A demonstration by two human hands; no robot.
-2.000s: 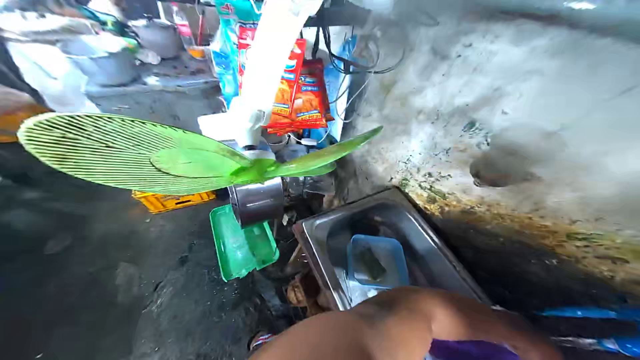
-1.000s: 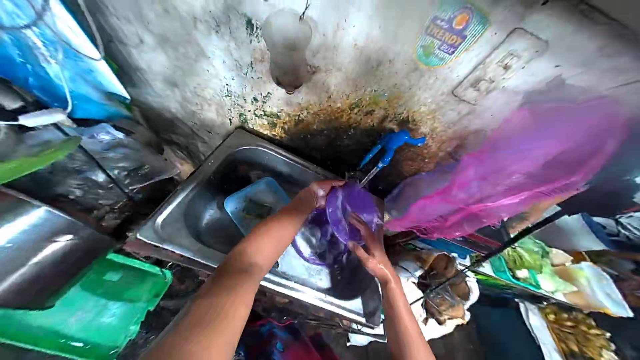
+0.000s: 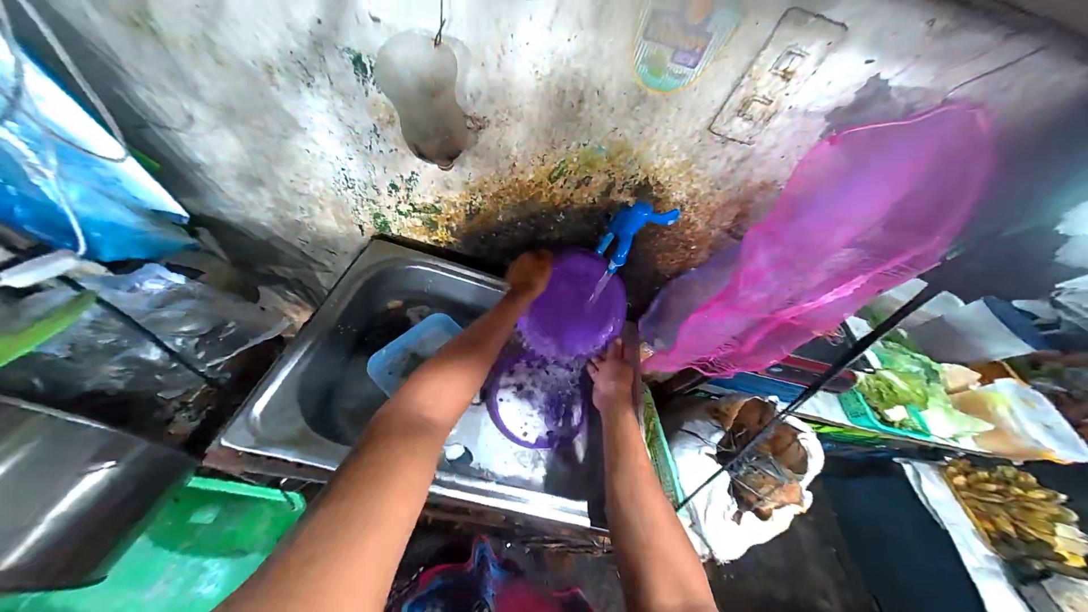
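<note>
Water runs from a blue plastic tap (image 3: 631, 228) onto a purple plastic bowl (image 3: 571, 310), tilted under the spout. My left hand (image 3: 530, 274) grips its upper left rim. At the lower right edge of the bowl is my right hand (image 3: 611, 374), fingers spread against it. Just below, a second purple-rimmed piece (image 3: 535, 406) lies wet on the drainboard of the stainless steel sink (image 3: 280, 391). A light blue plastic container (image 3: 395, 357) sits in the basin, partly behind my left forearm.
A pink mesh net (image 3: 850, 229) hangs right of the tap. Below it stand a white sack (image 3: 714, 501) and trays with leafy vegetables (image 3: 901, 382). A green plastic crate (image 3: 212, 544) and a metal vessel (image 3: 76, 501) are at lower left. A dark rod crosses on the right.
The view has swung right since the oldest frame, from the fan blade to the sink. Since one second ago, the purple bowl has come under the tap, where water now runs.
</note>
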